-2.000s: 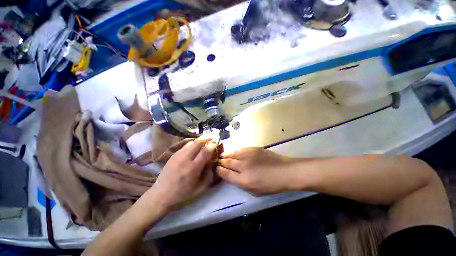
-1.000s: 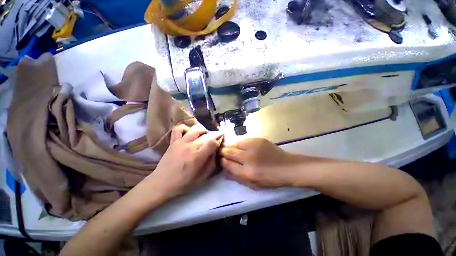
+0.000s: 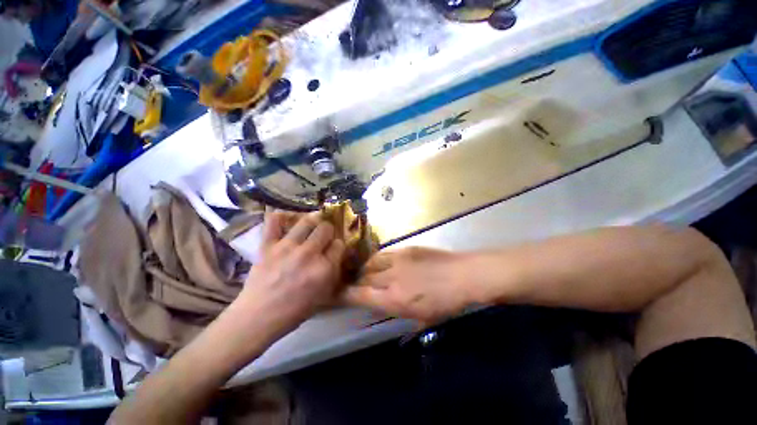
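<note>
The white sewing machine point(image 3: 432, 141) with a blue stripe and "JACK" lettering spans the view. My left hand point(image 3: 300, 261) is closed on a bunched brown fabric edge point(image 3: 352, 232) just in front of the lit presser foot point(image 3: 342, 192). My right hand point(image 3: 415, 282) is at the right and near side of this bunch, its fingertips against the fabric; the grip is partly hidden and blurred. The tan-brown fabric heap point(image 3: 158, 266) lies left of the needle, with pale lining point(image 3: 246, 243) showing between its folds and my left hand.
A yellow-orange coil point(image 3: 245, 70) sits on the head's left end. A dark control panel point(image 3: 681, 37) is at upper right. Cloth scraps point(image 3: 91, 91) lie beyond the table, upper left. A grey machine part point(image 3: 37, 290) is at far left. Brown bundled pieces point(image 3: 602, 378) are at lap level, lower right.
The fabric at the needle now stands up in a bunch between my hands. My right hand has moved slightly toward me. The brown heap has shifted and its raised fold is gone. The camera view has tilted.
</note>
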